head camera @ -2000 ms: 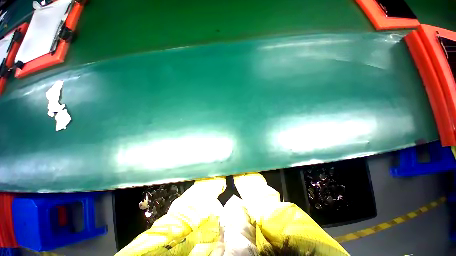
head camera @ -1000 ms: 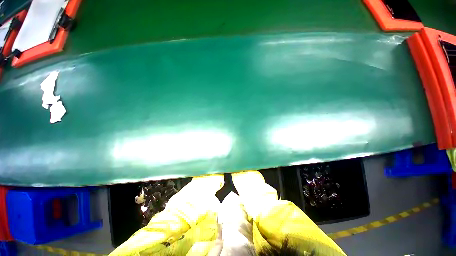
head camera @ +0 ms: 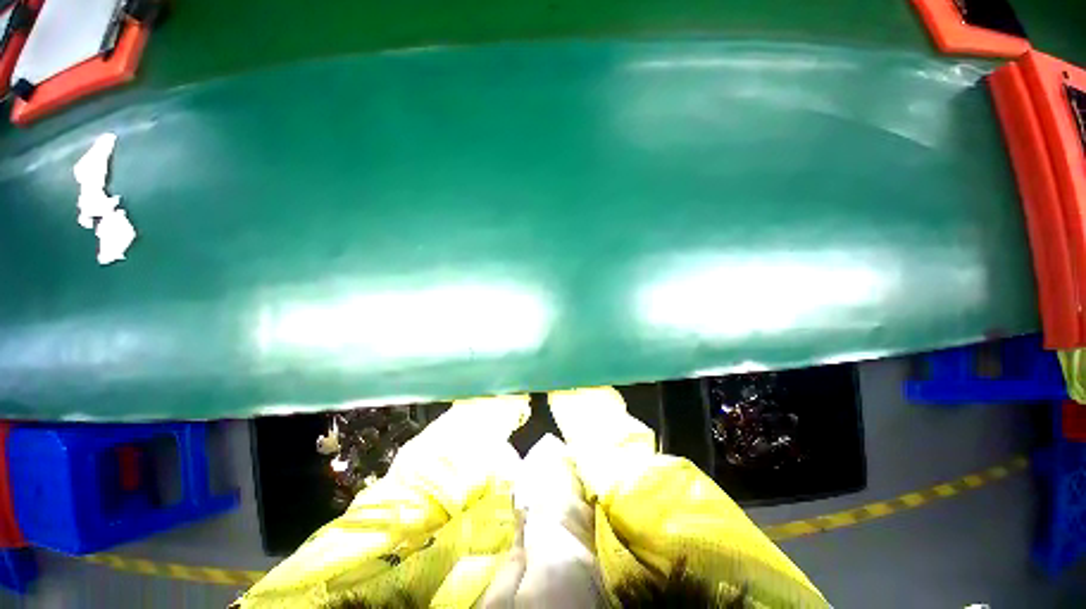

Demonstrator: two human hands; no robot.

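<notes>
Two yellow sleeves (head camera: 667,488) reach forward to the near edge of the green bench (head camera: 572,179). Neither of my hands can be seen; both sleeves end at the bench edge. A pale cloth-like item (head camera: 554,523) lies between the sleeves. A black bin (head camera: 292,476) stands below the edge on the left, with a shiny heap of small dark metallic parts (head camera: 369,446). A second black bin (head camera: 828,470) on the right holds a similar heap (head camera: 754,422). The left sleeve covers part of the left bin.
A torn white paper scrap (head camera: 105,202) lies on the bench at left. An orange tray with a clipped white panel (head camera: 66,42) is at the upper left. Orange trays (head camera: 1036,190) stand at the right edge. Blue stools (head camera: 101,488) (head camera: 988,371) and yellow floor lines (head camera: 905,506) show below.
The whole view has shifted, so bench, bins and trays sit higher in the picture. The paper scrap appears further left. The sleeves keep nearly the same place and pose.
</notes>
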